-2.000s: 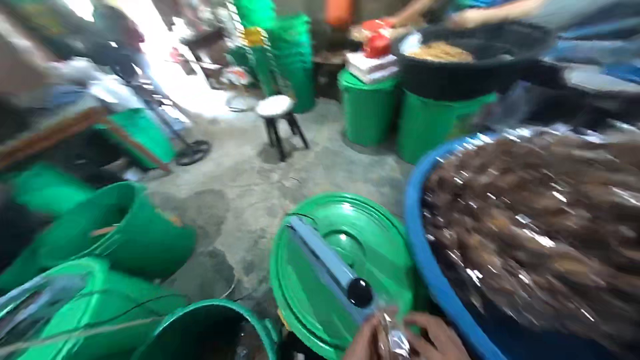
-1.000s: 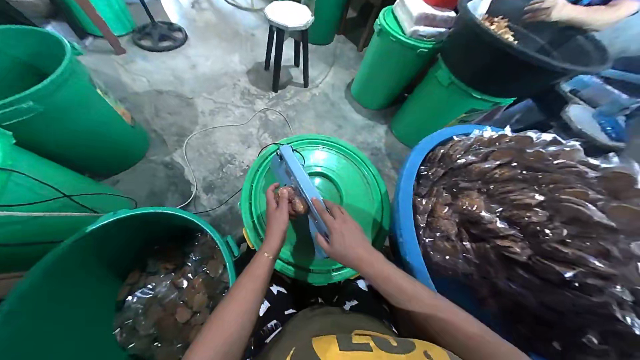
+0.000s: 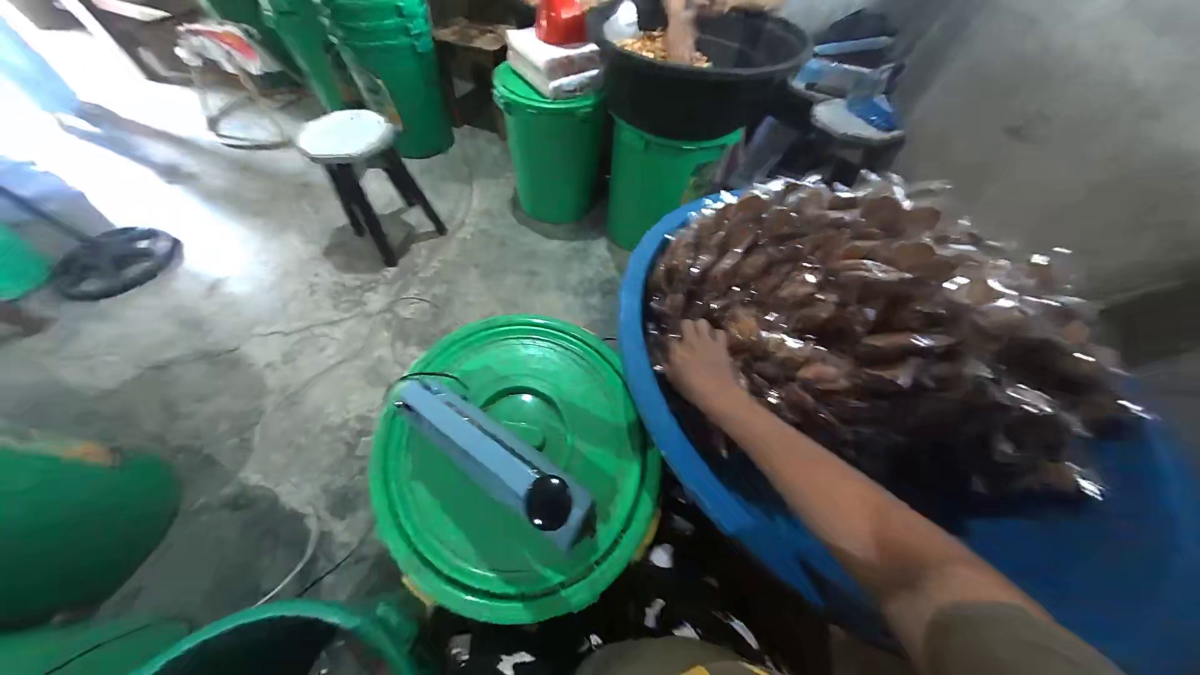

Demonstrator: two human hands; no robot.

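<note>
My right hand (image 3: 701,366) reaches over the near left rim of a big blue tub (image 3: 647,384) and touches the heap of clear plastic packets with brown flat pieces (image 3: 844,309) in it. Its fingertips are partly lost among the packets, so whether they grip one cannot be told. To the left, a blue-grey impulse heat sealer (image 3: 487,455) with a black round knob lies slantwise on a green lidded bucket (image 3: 525,591). My left hand is out of view.
An open green bucket (image 3: 281,614) stands at the lower left, with cords on the floor nearby. A white-topped stool (image 3: 347,136), a black fan base (image 3: 117,262) and stacked green buckets (image 3: 403,75) stand farther off. Behind the blue tub, another person's hand (image 3: 682,33) is in a black basin (image 3: 694,98).
A second ago both my hands were at the sealer; now my right hand is in the packet heap and my left hand is out of sight. The view has swung right.
</note>
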